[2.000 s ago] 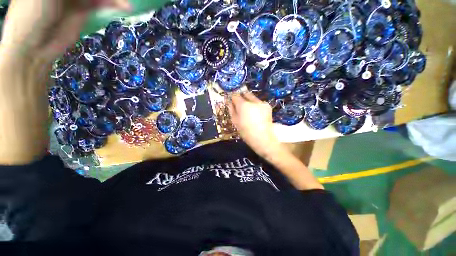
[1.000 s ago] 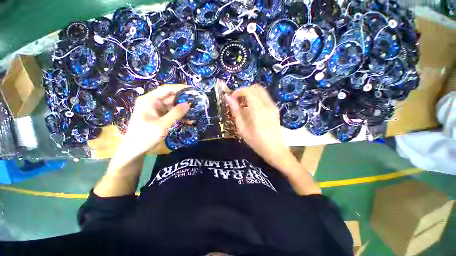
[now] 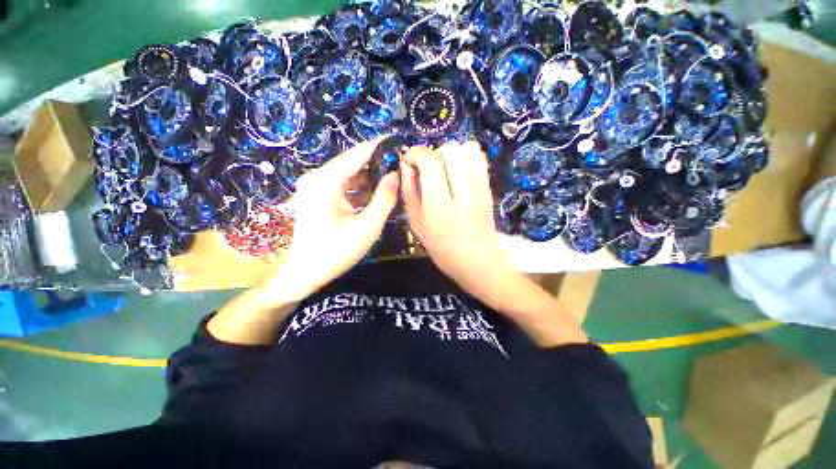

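Observation:
My left hand (image 3: 335, 215) holds a round blue-and-black unit (image 3: 390, 161) between thumb and fingers, at the front middle of the bench. My right hand (image 3: 449, 197) is against the unit's right side with its fingertips bent onto it. Whether the right fingers hold a small part cannot be seen. The coppery pile (image 3: 412, 244) is mostly hidden below and between my hands. The orange-red pile (image 3: 259, 233) lies left of my left hand.
A large heap of round blue-and-black units (image 3: 632, 110) with pale leads covers the bench behind and beside my hands. An open cardboard box (image 3: 55, 156) stands at the far left. Another cardboard box (image 3: 756, 394) is on the floor at the lower right. White cloth or plastic (image 3: 779, 270) is at the right.
My left hand came in from the upper left with a unit, then moved right to meet my right hand. My right hand has moved from the coppery pile to the unit.

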